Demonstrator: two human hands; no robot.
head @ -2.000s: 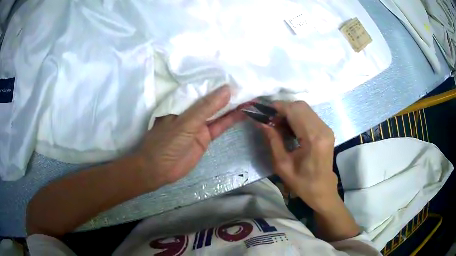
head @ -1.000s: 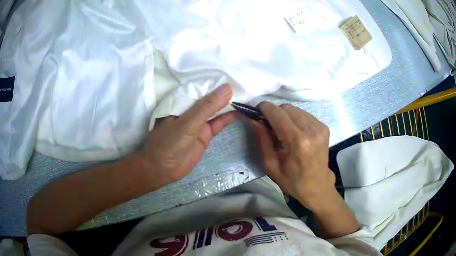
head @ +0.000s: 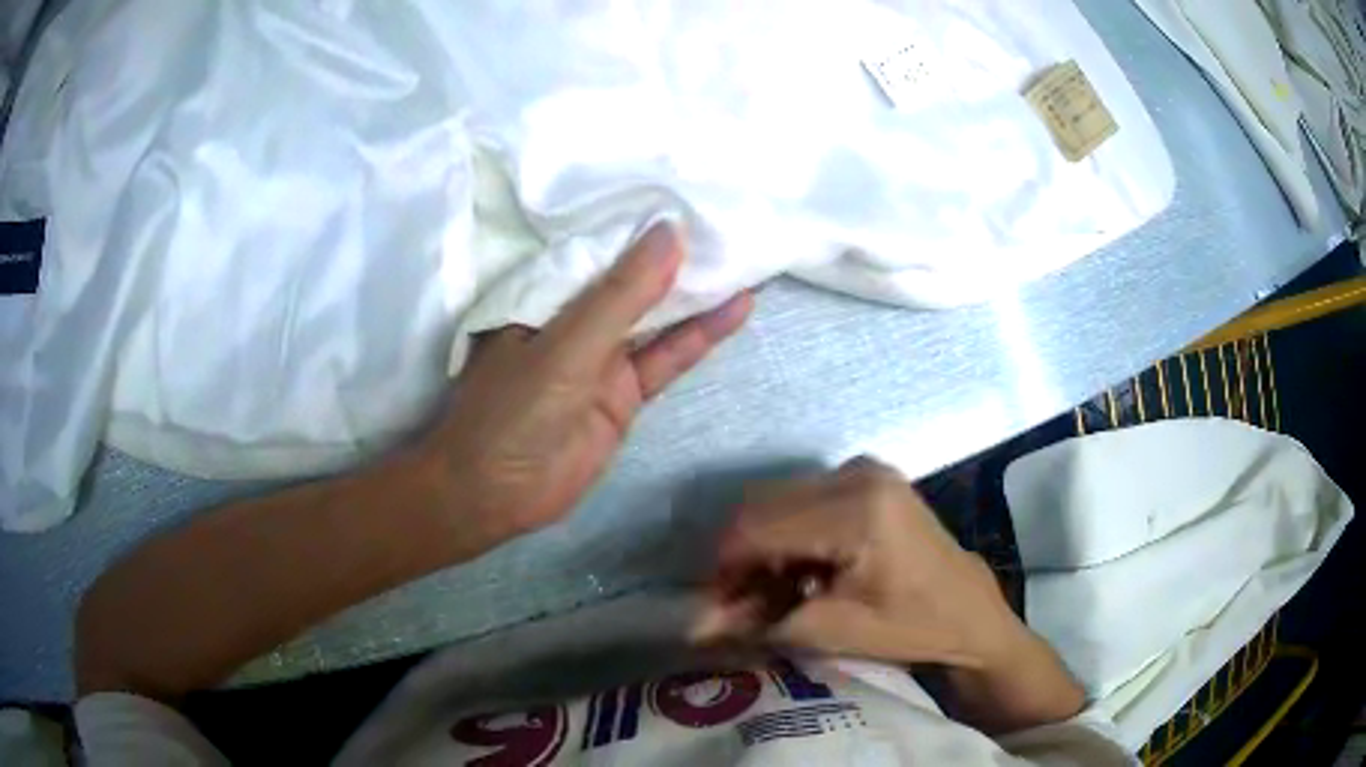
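The white jacket lies with its shiny lining point(head: 285, 255) facing up on the grey-blue table. My left hand point(head: 562, 397) holds the matte hem edge between thumb and fingers near the table's middle. My right hand point(head: 854, 577) is blurred, off the cloth and close to my body, with fingers curled; a small part of the dark snips point(head: 811, 586) shows in it. The care label point(head: 902, 74) and the tan paper ticket point(head: 1071, 110) are on the lining at upper right. The navy brand label point(head: 20, 256) is at the far left.
The table's curved edge point(head: 599, 577) runs just in front of my body. A yellow wire rack point(head: 1206, 375) holds white cloth point(head: 1176, 525) at lower right. Other off-white garments point(head: 1251, 75) lie at the upper right.
My right hand has moved from the hem down toward my body with the snips. My left hand keeps its hold; its fingers are slightly more extended. The cloth has shifted slightly.
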